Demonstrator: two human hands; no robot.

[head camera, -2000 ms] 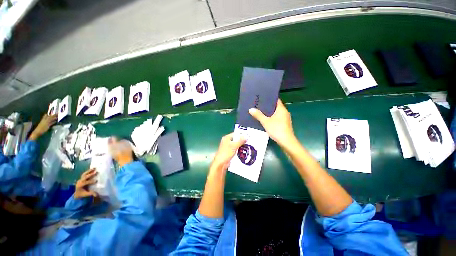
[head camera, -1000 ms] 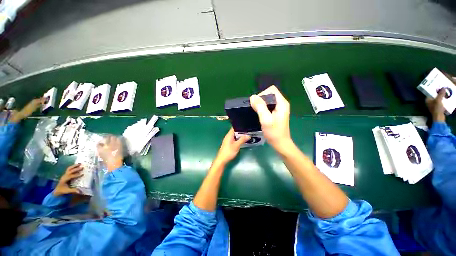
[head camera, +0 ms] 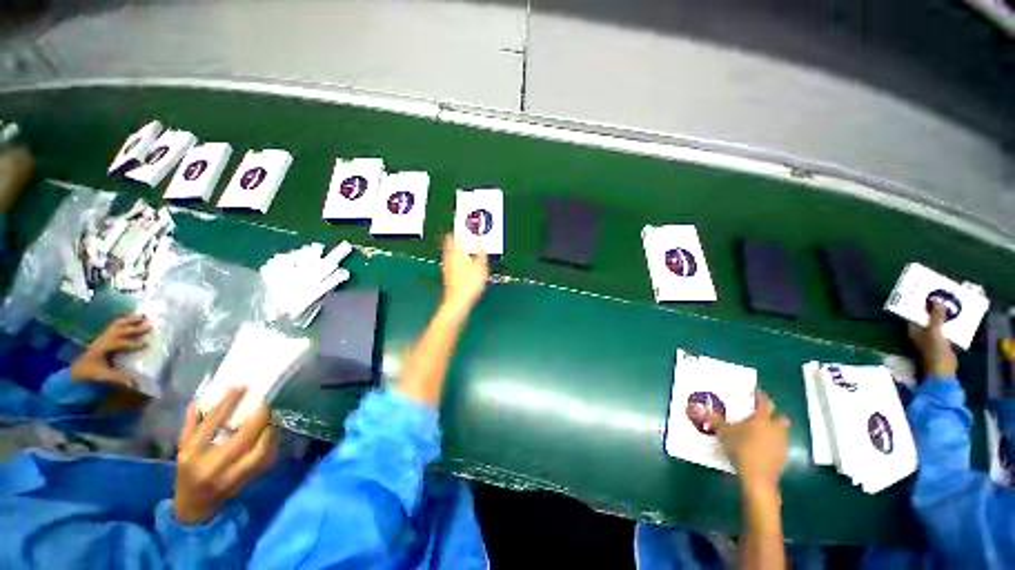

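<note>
My left hand (head camera: 464,274) is stretched forward at the near edge of a white sleeved box (head camera: 480,218) on the far strip. Its fingers are at the box's lower end. The box shows a dark round picture. My right hand (head camera: 759,445) is on the right edge of a flat white outer sleeve (head camera: 701,412) on the near worktop. Its fingertips overlap the printed face; whether they grip it is unclear. A stack of white sleeves (head camera: 868,429) lies to the right of it.
White sleeved boxes (head camera: 254,180) and dark boxes (head camera: 571,232) lie along the far strip. Left are a dark box (head camera: 348,337), white strips (head camera: 298,281) and clear plastic (head camera: 212,292) by a neighbour's hands. Another person's hand (head camera: 935,343) holds a white box at right.
The dark box and sleeve are no longer between my hands. My left hand has moved forward to a white box newly on the far strip. My right hand has moved right to the flat sleeve.
</note>
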